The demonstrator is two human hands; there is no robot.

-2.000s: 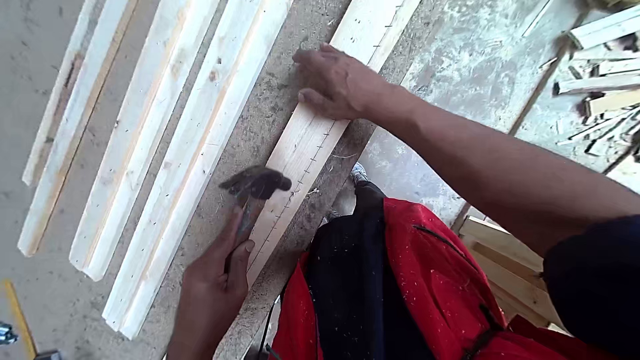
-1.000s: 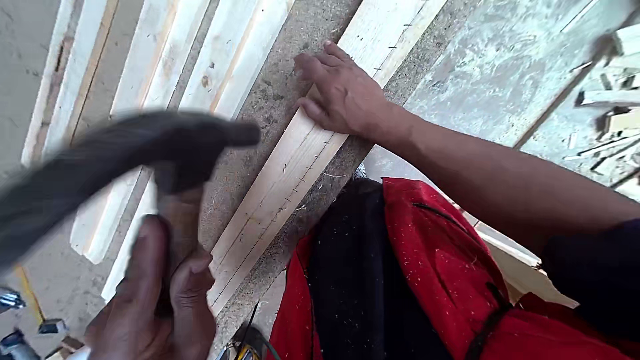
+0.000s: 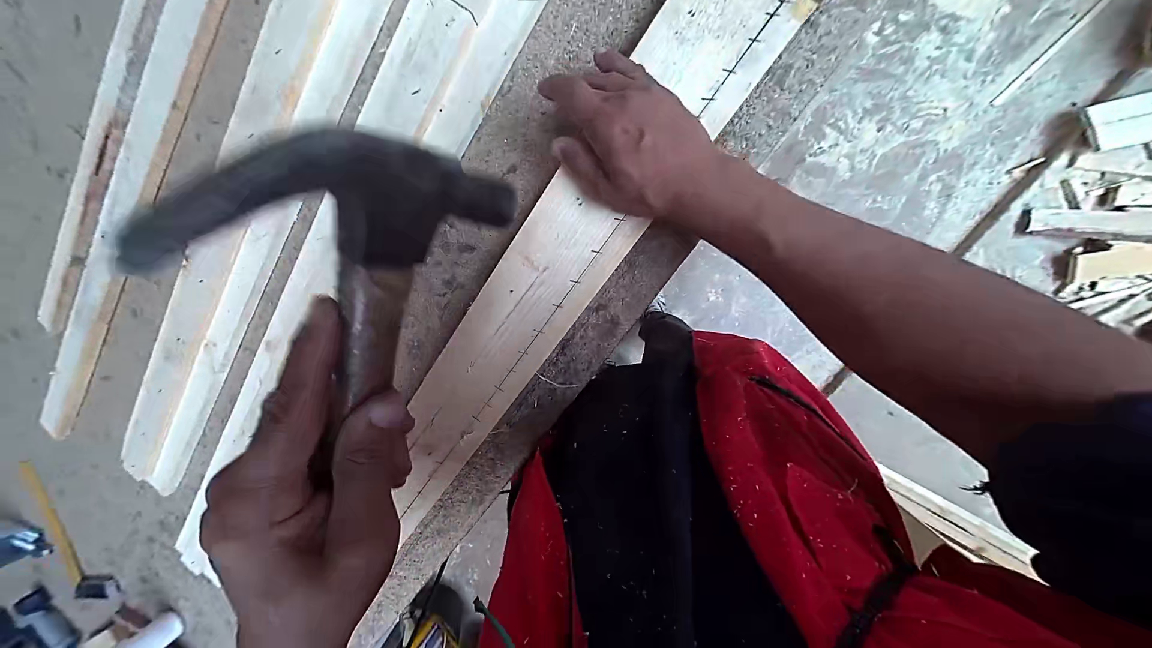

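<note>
My left hand [image 3: 306, 495] is closed around the handle of a claw hammer [image 3: 382, 202], raised nearer the camera at the left of the view. The head hides part of the boards behind it. My right hand [image 3: 639, 144] lies palm down across a pale wooden plank [image 3: 513, 306], its fingers apart and reaching past the plank's far edge. A line of short dark cross marks runs along the plank's near side; whether they are nails, staples or drawn ticks I cannot tell. The plank lies diagonally on a rough grey surface [image 3: 594, 315].
Several pale boards [image 3: 234, 270] lie side by side at the left. A yellow-handled tool [image 3: 56, 522] and other tools are at the lower left. Wood offcuts [image 3: 1093, 225] are piled at the right. Red and black clothing [image 3: 783, 450] covers my lap.
The hammer, over the plank in the earliest frame, is now raised much nearer the camera with my left hand. My right hand stays on the plank.
</note>
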